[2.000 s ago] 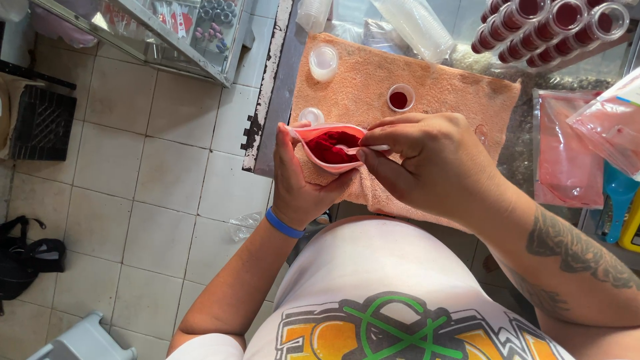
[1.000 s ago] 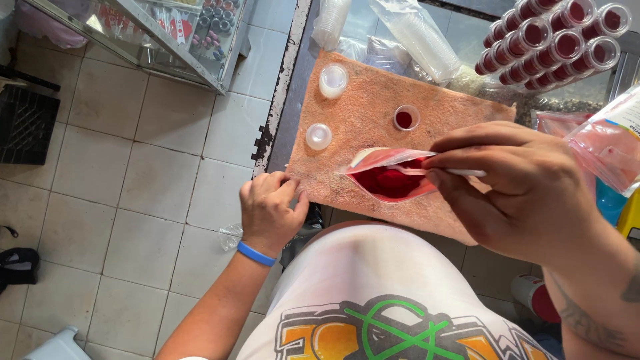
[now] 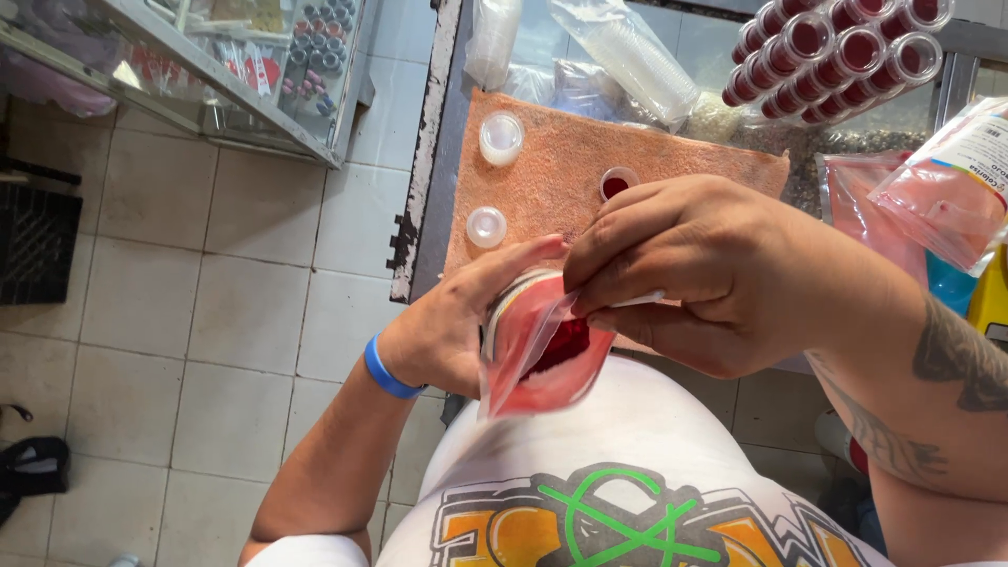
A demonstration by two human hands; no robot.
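Note:
A clear plastic bag of dark red powder (image 3: 561,344) stands with its mouth gaping toward the camera. My left hand (image 3: 465,315), with a blue wristband, holds its left side. My right hand (image 3: 685,268) pinches the bag's upper right edge and a thin white stick-like handle (image 3: 642,299); the handle's other end is hidden. Behind my right hand, a small clear cup with dark red contents (image 3: 617,183) rests on an orange towel (image 3: 543,142). Stacked clear cups or lids (image 3: 502,138) and a small clear lid or cup (image 3: 487,227) sit at the towel's left.
Stacked filled cups (image 3: 835,59) stand at the back right. Sleeves of empty clear cups (image 3: 630,59) lie behind the towel. Pinkish plastic bags (image 3: 874,205) are at the right, by a yellow container (image 3: 991,295). A glass display case (image 3: 236,71) is at the upper left.
My left hand, off the bag one second ago, now holds its left side. The bag has moved leftward from there, with my right hand still at it.

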